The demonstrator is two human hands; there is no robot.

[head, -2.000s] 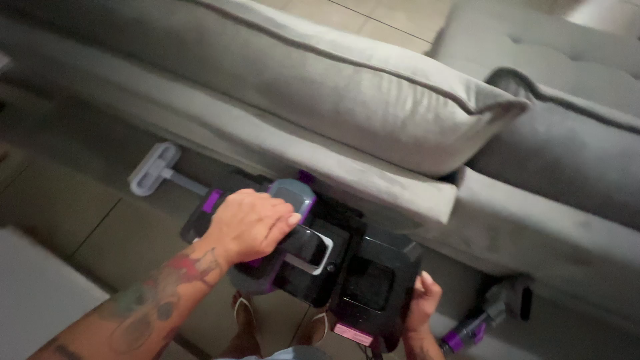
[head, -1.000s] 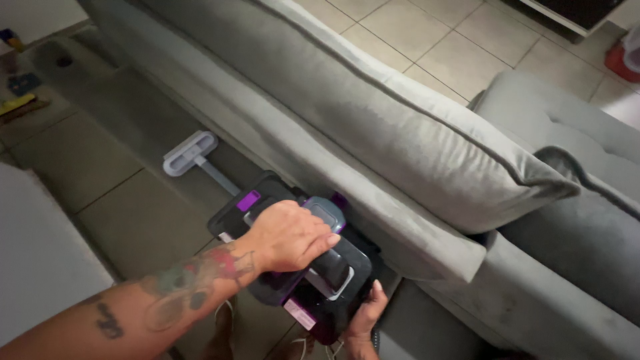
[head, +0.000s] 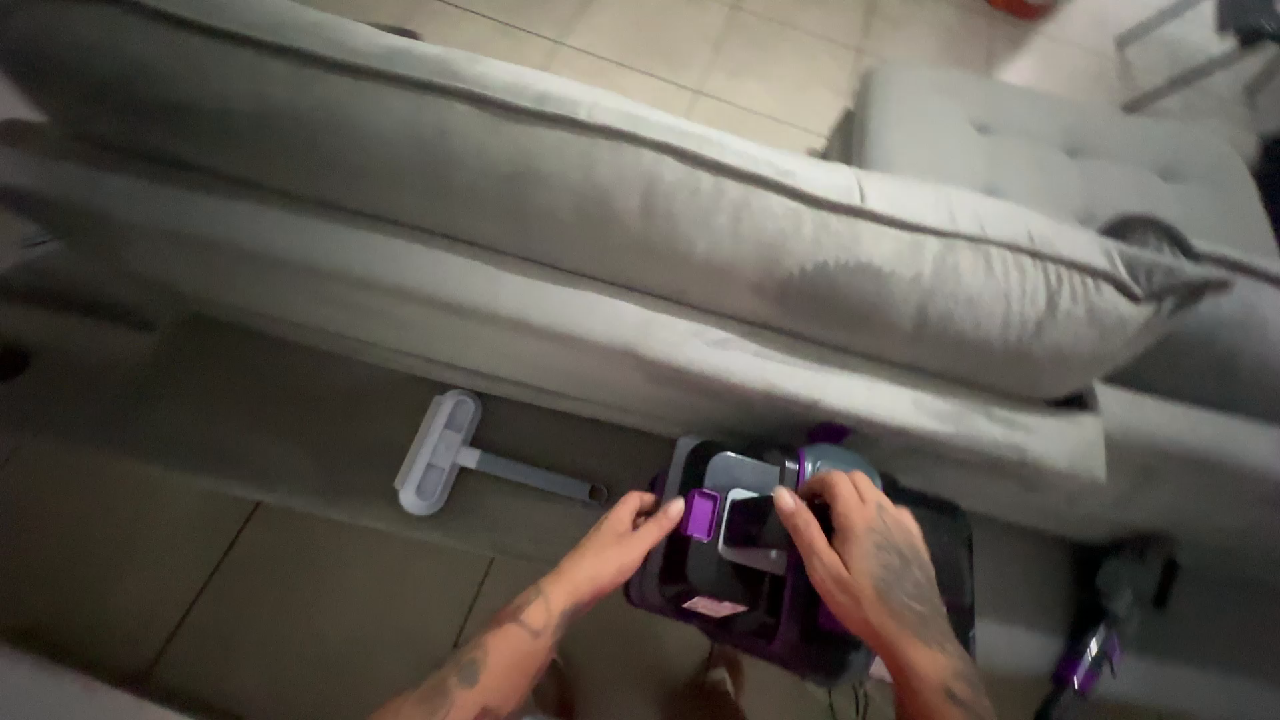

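Observation:
A black and purple portable machine, which looks like a carpet and upholstery cleaner (head: 745,600), stands on a grey surface behind the sofa. My left hand (head: 635,540) touches its left edge, thumb beside a purple latch (head: 701,515). My right hand (head: 860,540) lies over its top, near a dark handle with a light frame; the fingertips are partly hidden. A grey brush or squeegee with a short handle (head: 440,455) lies to the left. At the right lies a black and purple hose nozzle (head: 1090,655).
A grey upholstered sofa (head: 600,210), with a dark patch on its cushion, runs across just beyond the machine. A tufted grey seat (head: 1020,160) is at the upper right. Floor tiles (head: 330,590) show below, with my feet under the machine. A pale surface edges the lower left.
The left hand has left the machine's top handle and now touches its left side. The right hand has moved from the machine's right side onto its top. The view has swung.

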